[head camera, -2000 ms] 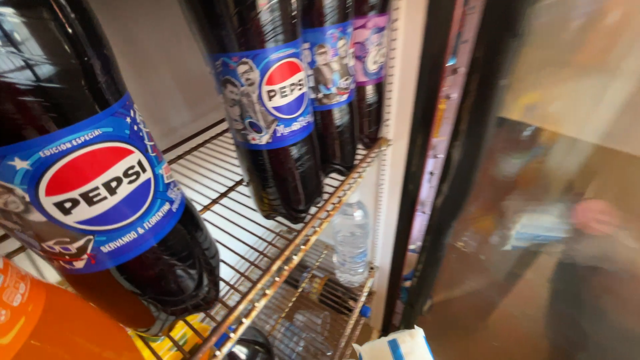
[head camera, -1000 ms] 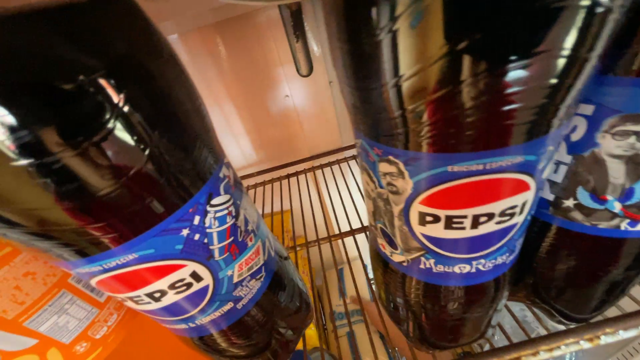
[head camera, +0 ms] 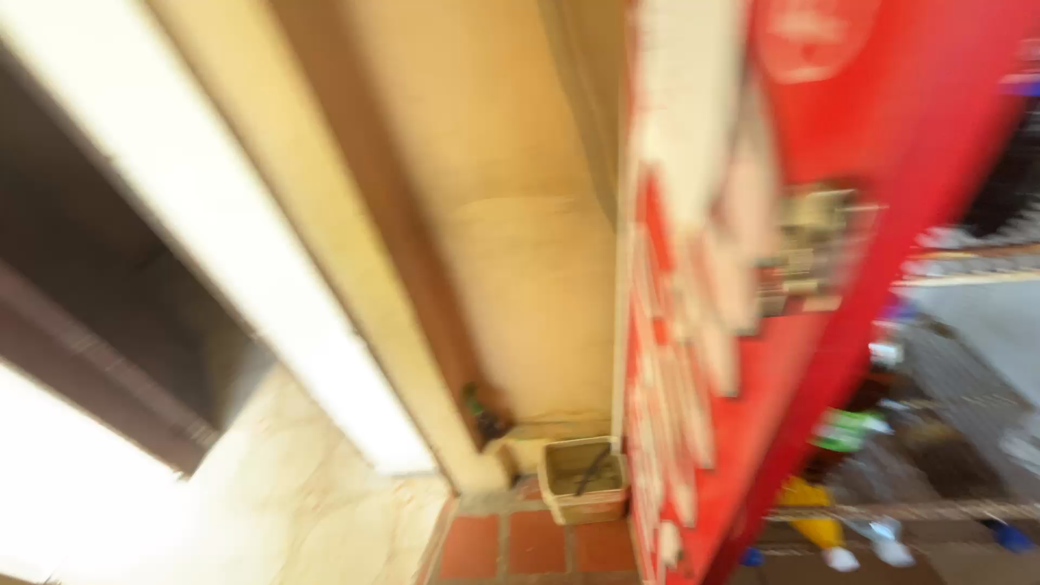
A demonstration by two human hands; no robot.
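Neither my left hand nor my right hand shows in the head view. A red side panel of the drinks cooler (head camera: pixel 780 382), with white and pale markings, stands right of centre, blurred by motion. To its right, wire shelves (head camera: pixel 959 510) hold bottles, among them a yellow bottle (head camera: pixel 812 512) lying low and a bottle with a green label (head camera: pixel 845 431). A dark bottle (head camera: pixel 1007 171) is partly cut off by the right edge.
A yellow wall (head camera: pixel 528 284) runs beside the red panel. At its foot a beige plastic bin (head camera: pixel 585 479) stands on red floor tiles (head camera: pixel 536 540), near a small dark bottle with a green top (head camera: pixel 486 414). Bright pale floor (head camera: pixel 325 504) lies to the left.
The view has swung from the Pepsi bottles on the wire shelf to the cooler's outer side and the wall. The large Pepsi labels are out of sight.
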